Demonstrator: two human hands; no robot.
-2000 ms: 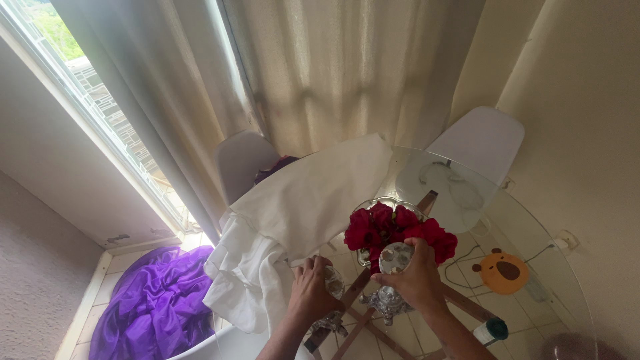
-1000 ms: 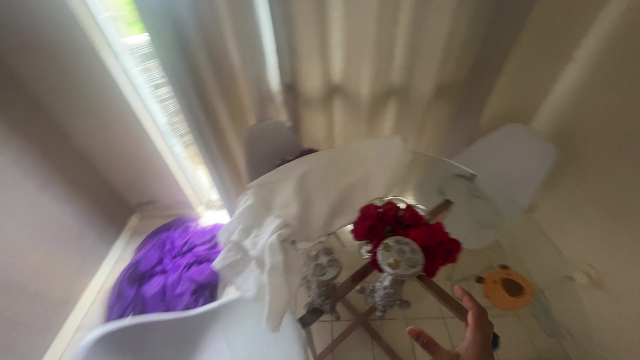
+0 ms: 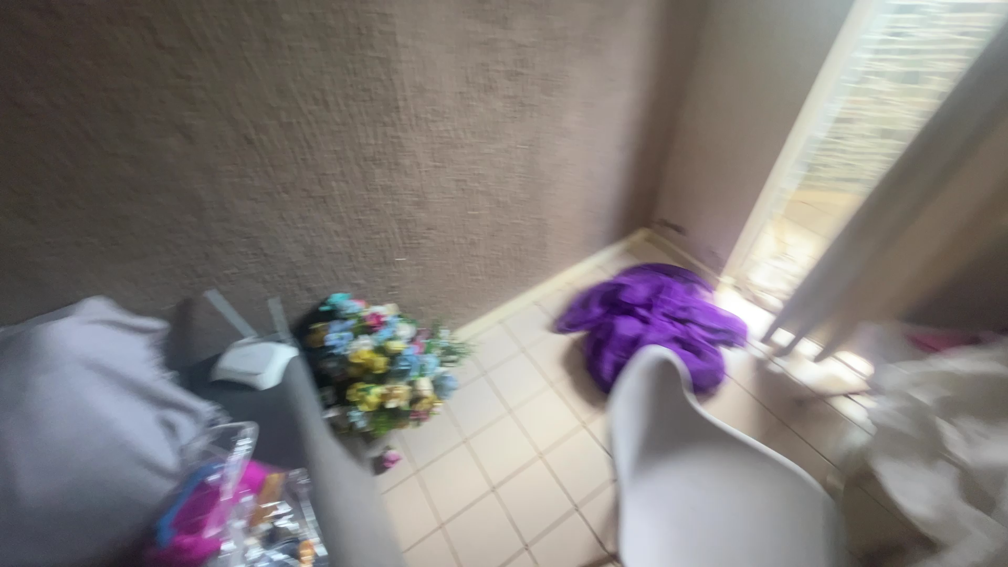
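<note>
Neither my left hand nor my right hand shows in the head view now. A heap of purple fabric (image 3: 657,323) lies on the tiled floor near the corner, behind a white molded chair (image 3: 709,472). White cloth (image 3: 937,433) hangs at the right edge, blurred. To the left, a bunch of multicolored flowers (image 3: 386,362) stands against the wall. A white router-like device (image 3: 256,362) rests on a dark grey surface beside the flowers. Clear plastic packaging (image 3: 276,512) with pink and blue items lies at the lower left.
Grey fabric (image 3: 87,441) is draped over something at the far left. A textured wall (image 3: 378,157) runs behind the flowers. Bright light enters by a window (image 3: 858,142) at the upper right, next to a grey curtain (image 3: 906,205).
The view has swung far to the left, off the glass table. Two seconds ago both hands were at the patterned silvery objects beside the red flowers; one second ago the right hand was apart from them.
</note>
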